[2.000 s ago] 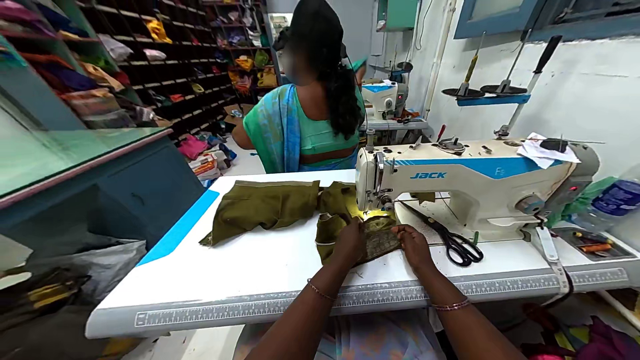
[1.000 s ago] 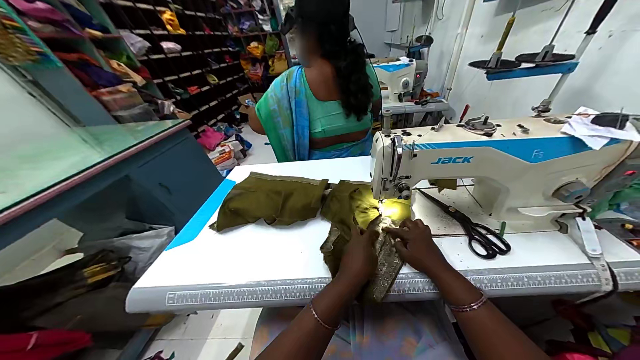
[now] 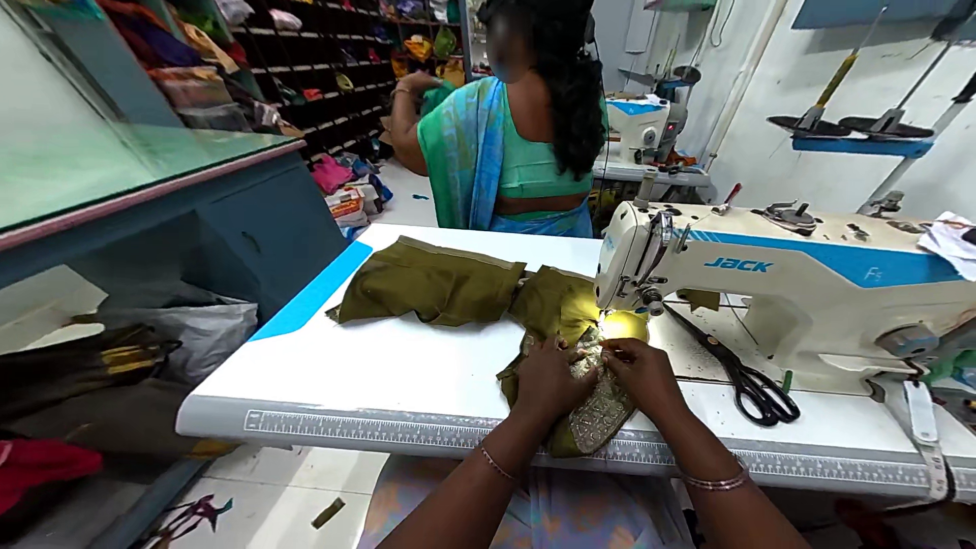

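A white Jack sewing machine point(image 3: 770, 267) stands on the white table, its lamp lighting the needle area. Under the needle lies olive green fabric point(image 3: 557, 301) with a patterned brocade strip point(image 3: 602, 415) hanging over the front edge. My left hand point(image 3: 550, 377) rests with spread fingers on the brocade, pressing it near the needle. At the strip's right side, my right hand point(image 3: 640, 374) pinches its edge between thumb and fingers. A further olive fabric piece point(image 3: 435, 282) extends left across the table. Black-handled scissors point(image 3: 736, 370) lie right of my right hand.
A person point(image 3: 511, 145) in a green and blue sari sits beyond the table, near another sewing machine point(image 3: 648, 130). A ruler strip point(image 3: 366, 428) runs along the table's front edge. To the left stands a glass-topped counter point(image 3: 152, 171). Thread stands point(image 3: 862, 145) rise behind the machine.
The brocade strip now shows more plainly between my hands, and my left hand lies flatter on it. The person beyond has raised an arm holding green cloth. The view has shifted closer.
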